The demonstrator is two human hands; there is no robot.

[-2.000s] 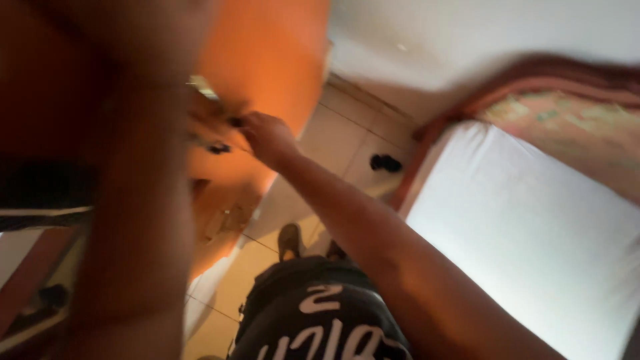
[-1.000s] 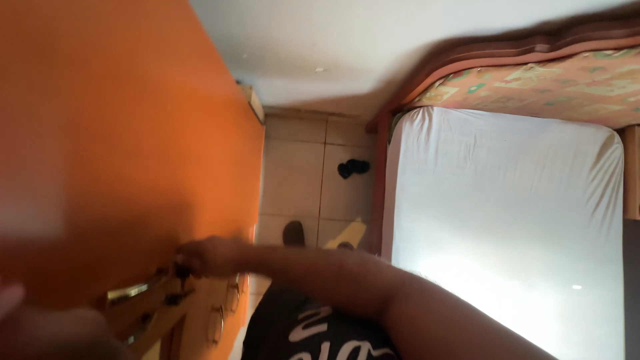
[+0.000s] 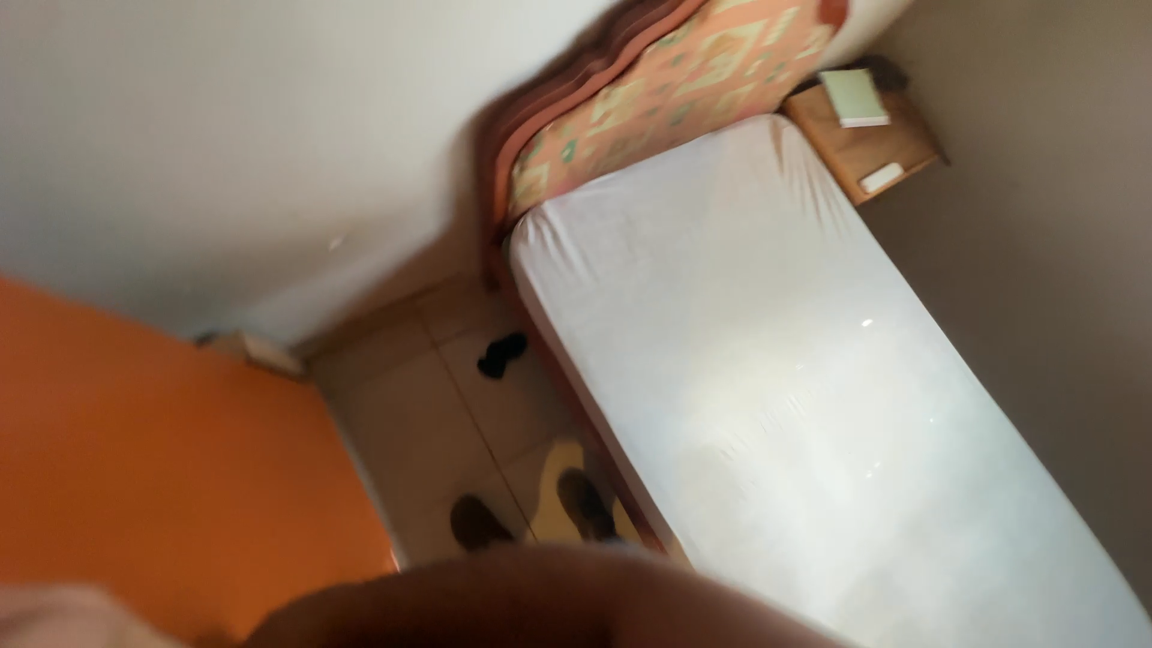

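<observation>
Across the bottom edge runs my blurred right forearm, and my right hand is outside the frame. A pale, blurred patch at the bottom left corner appears to be part of my left hand [image 3: 67,619]; its fingers cannot be made out. Both lie nearest to the orange furniture surface [image 3: 171,450] at the left. The handles of that furniture are out of view. To the right of my arm stands a bed with a fitted white sheet [image 3: 765,360] and a patterned padded headboard [image 3: 648,99].
A wooden nightstand [image 3: 837,148] beside the bed holds a pale green book or box [image 3: 853,97] and a small white object [image 3: 882,177]. Dark footwear [image 3: 501,355] lies on the tiled floor [image 3: 387,423] near the bed. My feet stand between furniture and bed.
My right hand, earlier at the orange furniture's handles, has left the frame, with the forearm now along the bottom. The view has turned toward the bed, bringing in the nightstand.
</observation>
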